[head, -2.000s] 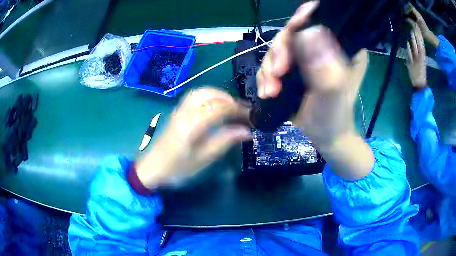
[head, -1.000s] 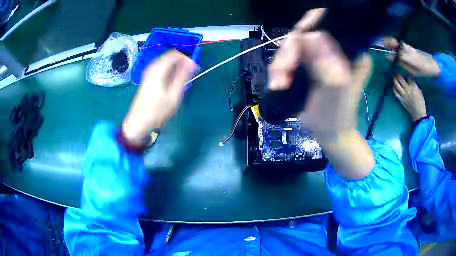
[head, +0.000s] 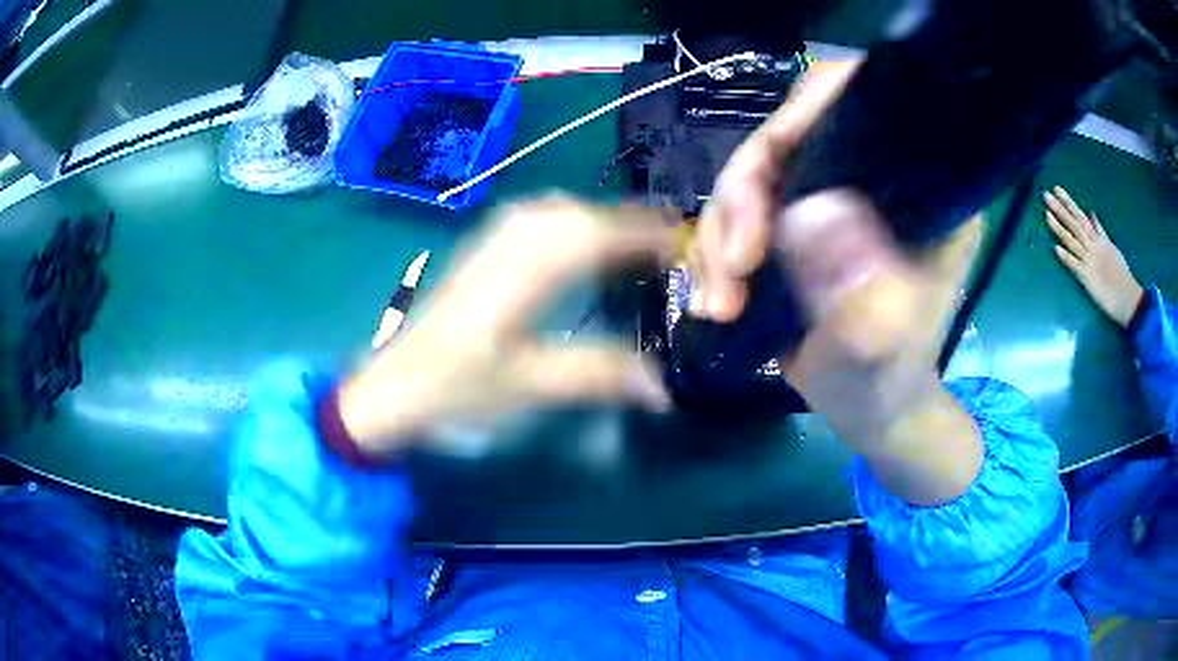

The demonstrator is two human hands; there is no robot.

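The black device housing (head: pixel 655 155) lies on the green bench in front of me. The circuit board at its near end is mostly hidden. My right hand (head: pixel 833 245) is shut on the thick black electric screwdriver (head: pixel 982 123), whose lower end is over the housing's near end. My left hand (head: pixel 517 323) is blurred at the housing's left edge, thumb and fingers apart; whether it holds anything small cannot be told. The blue parts bin (head: pixel 497 123) with dark screws stands left of the housing. A white cable (head: pixel 601 114) runs from the housing to the bin.
A clear bag of screws (head: pixel 265 149) lies beside the bin. A pale and black knife-like tool (head: pixel 402 300) lies left of my left hand. Dark straps (head: pixel 62 316) are piled at far left. Another person's hand (head: pixel 1092 252) rests on the green bench (head: pixel 220 297) at right.
My left hand has moved from the blue bin back to the housing's left edge. The screwdriver stays in my right hand and now covers more of the board. The other person's hands have moved apart.
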